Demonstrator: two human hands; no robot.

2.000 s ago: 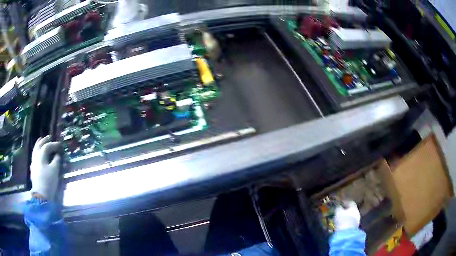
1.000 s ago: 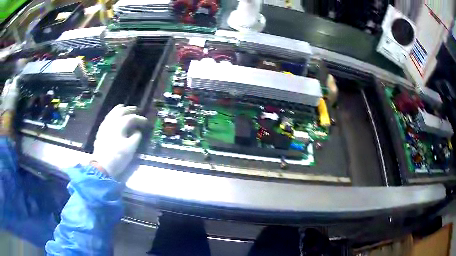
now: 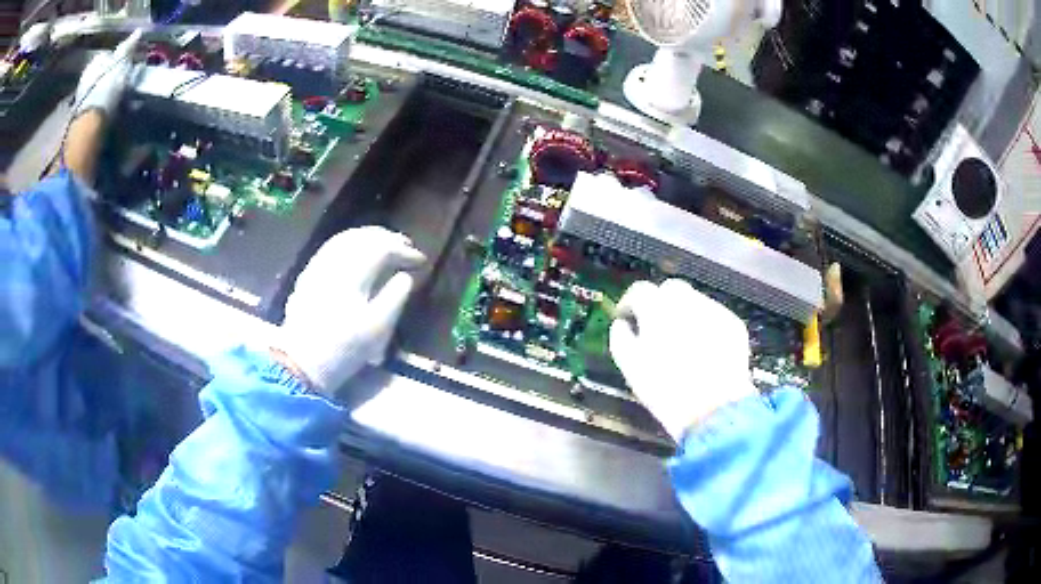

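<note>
A green circuit board (image 3: 594, 331) crowded with parts sits in a black carrier tray (image 3: 440, 325) in front of me. A long silver heatsink (image 3: 691, 245) runs across it, with dark red toroidal inductors (image 3: 562, 154) at its far left corner. A yellow fixture piece (image 3: 812, 341) stands at the heatsink's right end. My gloved left hand (image 3: 352, 302) is at the carrier's left edge, fingers curled; I cannot tell if it grips the edge. My gloved right hand (image 3: 682, 348) is over the board's middle, fingers bent down and hiding parts; whether it holds something is not visible.
Another person's gloved hand (image 3: 105, 78) and blue sleeve are at the board on the left (image 3: 194, 171). The shiny conveyor rail (image 3: 502, 451) runs along the near side. Another board (image 3: 970, 399) is at the right. A white fan (image 3: 674, 80) stands behind the line.
My right hand has come from the carton at the lower right to over the board. My left hand stays by the carrier's left edge. The view has swung left, and the carton is out of view.
</note>
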